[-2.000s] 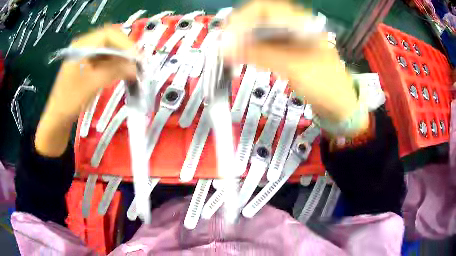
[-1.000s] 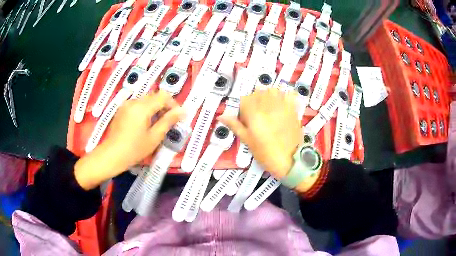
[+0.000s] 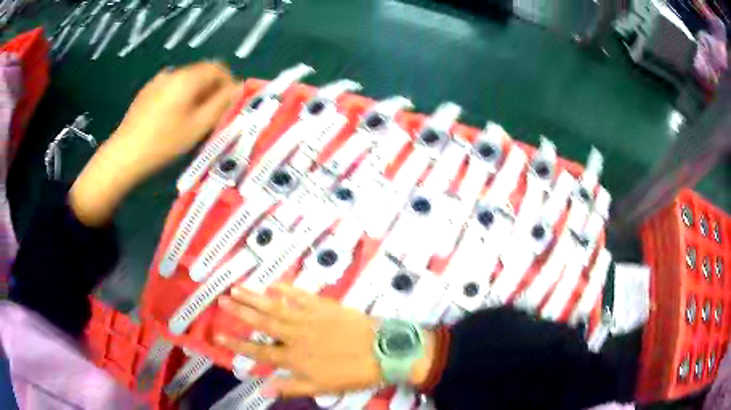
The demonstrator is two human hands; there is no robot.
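The orange-red compartment tray [image 3: 178,232] is full of smartwatches, face down with dark round sensor windows, such as this watch [image 3: 327,257]. Long pale straps lie slanting across the tray and over its near edge. My left hand [image 3: 164,120] is at the tray's far left corner, fingers curled and blurred; what it touches is hidden. My right hand [image 3: 308,336] lies palm down over the near left part of the tray and straps, fingers spread. A green wristwatch is on my right wrist.
A second orange-red tray [image 3: 664,296] with small round parts stands at right, beside a white paper slip [image 3: 631,296] and a blurred grey post. Loose white straps [image 3: 66,144] lie at left. More straps [image 3: 192,28] lie at the far left. An orange-red crate [image 3: 112,332] is low at left.
The view has turned and the tray appears tilted. My left hand has moved from the near watches to the far left corner; my right hand has moved left along the near side.
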